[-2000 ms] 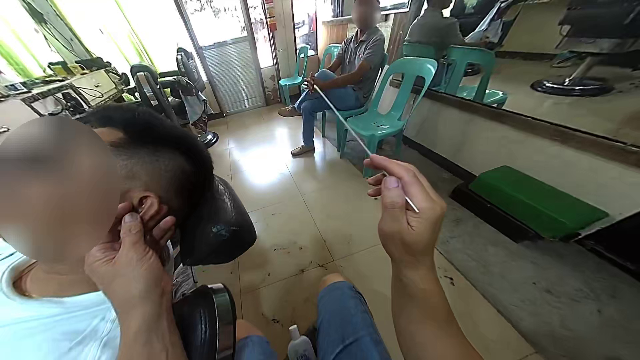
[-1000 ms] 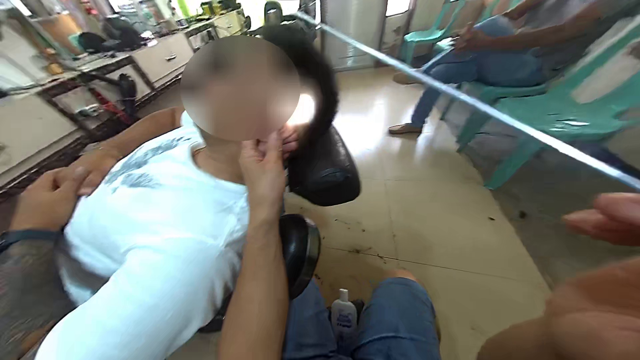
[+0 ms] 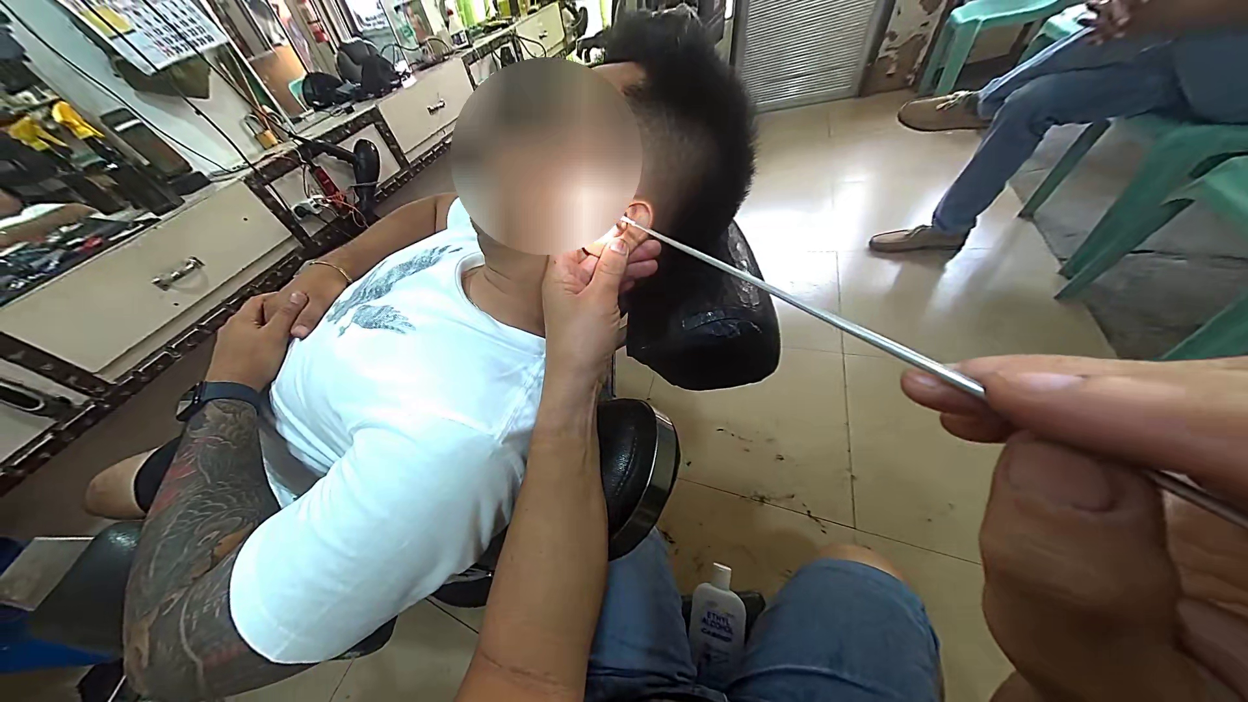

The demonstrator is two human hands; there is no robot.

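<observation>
A person in a white T-shirt point(image 3: 409, 390) leans back in a barber chair, head against a black headrest point(image 3: 717, 331). With thumb and fingers, my left hand point(image 3: 595, 292) pinches the lower part of that person's ear point(image 3: 639, 216). A long thin metal rod point(image 3: 809, 307) runs from the ear opening to my right hand point(image 3: 1102, 458), large in the right foreground, which grips it between thumb and fingers. The rod's far tip is at the ear; whether it is inside cannot be told.
Below the chair's round black armrest point(image 3: 629, 468), a white alcohol bottle point(image 3: 717, 619) stands between my knees. Another person sits on a green plastic chair point(image 3: 1150, 185) at the upper right. A drawer counter point(image 3: 146, 273) lines the left side. Dark hair clippings lie on the tiled floor point(image 3: 770, 429).
The rod's far tip, raised away from the head two seconds ago, is now at the ear. My left hand stays on the ear. The view has swung left and closer.
</observation>
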